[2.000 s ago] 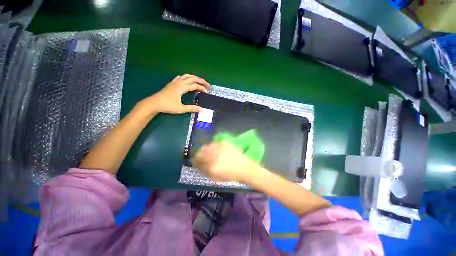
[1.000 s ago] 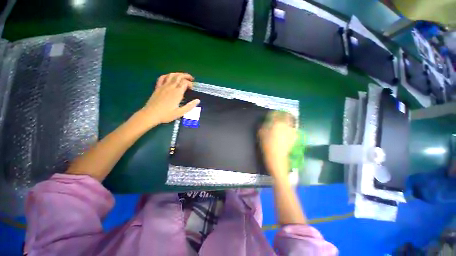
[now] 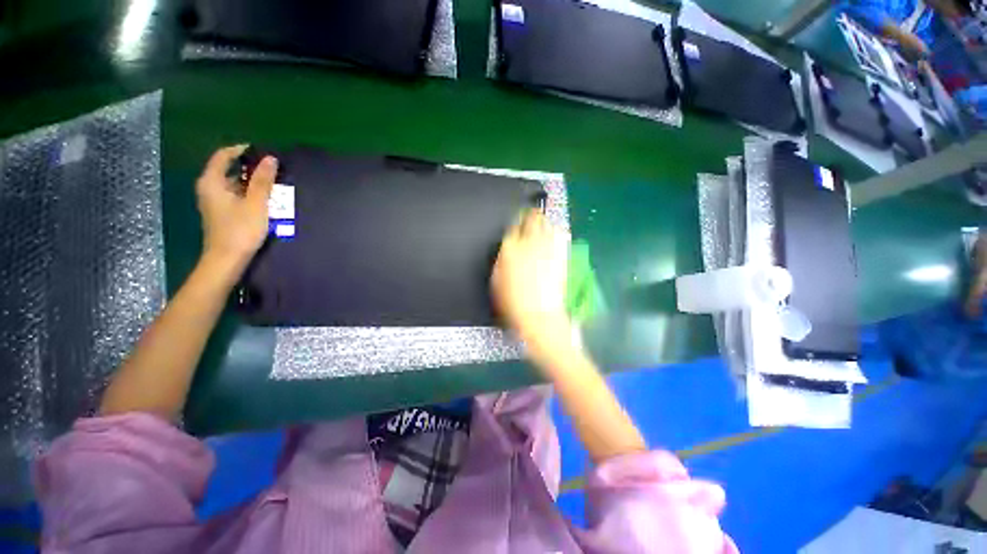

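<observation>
A flat black panel unit (image 3: pixel 379 243) lies in front of me, shifted left over a bubble wrap sheet (image 3: pixel 379 355) that shows along its lower and right edges. A white and blue label (image 3: pixel 281 209) is near its left end. My left hand (image 3: pixel 236 211) grips the panel's upper left end, thumb on top. My right hand (image 3: pixel 530 271) is on the panel's right end, blurred, its fingers at the edge. The green cloth (image 3: pixel 582 284) shows beside my right hand, partly hidden by it; I take it to be held in that hand.
A bubble-wrapped stack (image 3: pixel 87 260) is at left. More black panels (image 3: pixel 584 54) on bubble wrap lie along the far side. At right, a translucent white bottle-like object (image 3: pixel 720 289) lies across layered wraps beside another panel (image 3: pixel 819 260). People's blue sleeves show at far right.
The panel has moved left relative to its bubble wrap sheet. My right hand has swept from the label end to the right end with the cloth. My left hand now grips the left end.
</observation>
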